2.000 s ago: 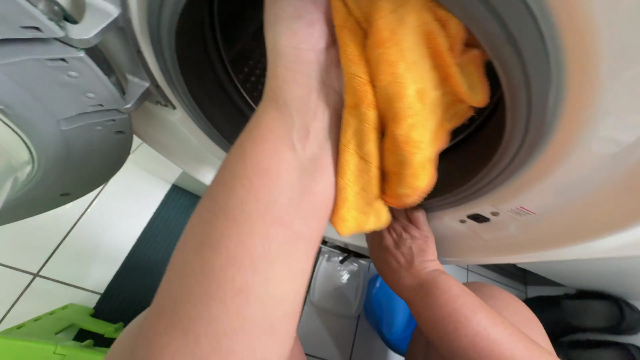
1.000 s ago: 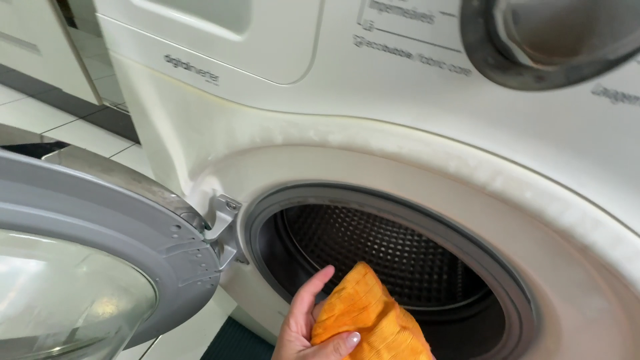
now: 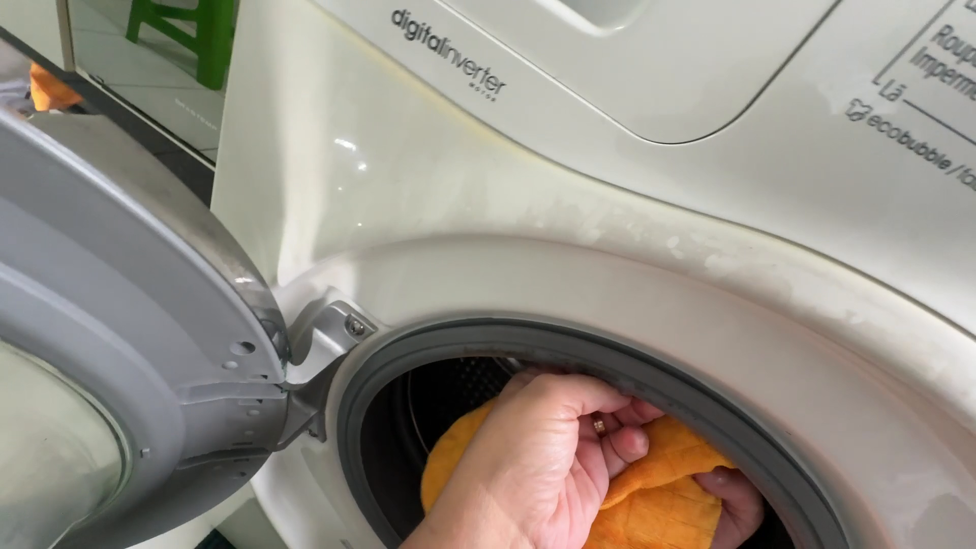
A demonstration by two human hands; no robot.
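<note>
An orange cloth (image 3: 656,511) lies bunched in the round door opening of a white front-loading washing machine. My left hand (image 3: 557,450), with a ring on one finger, reaches in at the middle, its fingers curled at the cloth's upper edge, close under the grey rubber door seal (image 3: 610,362). Its fingertips are partly hidden. Further right, my right hand (image 3: 736,499) grips a fold of the same cloth inside the opening; the seal and cloth hide much of that hand. Behind the cloth, part of the dark perforated drum (image 3: 457,389) shows.
The washer's round door (image 3: 175,305) stands open on the left, joined by a metal hinge (image 3: 332,335). Above the opening run the white front panel (image 3: 427,198) and a drawer front (image 3: 648,61). A green stool (image 3: 212,46) and another orange fabric (image 3: 52,88) appear at upper left.
Both hands are now inside the opening, at the upper seal; one second ago only one hand showed, with the cloth below it. The view has shifted up from the machine's lower rim.
</note>
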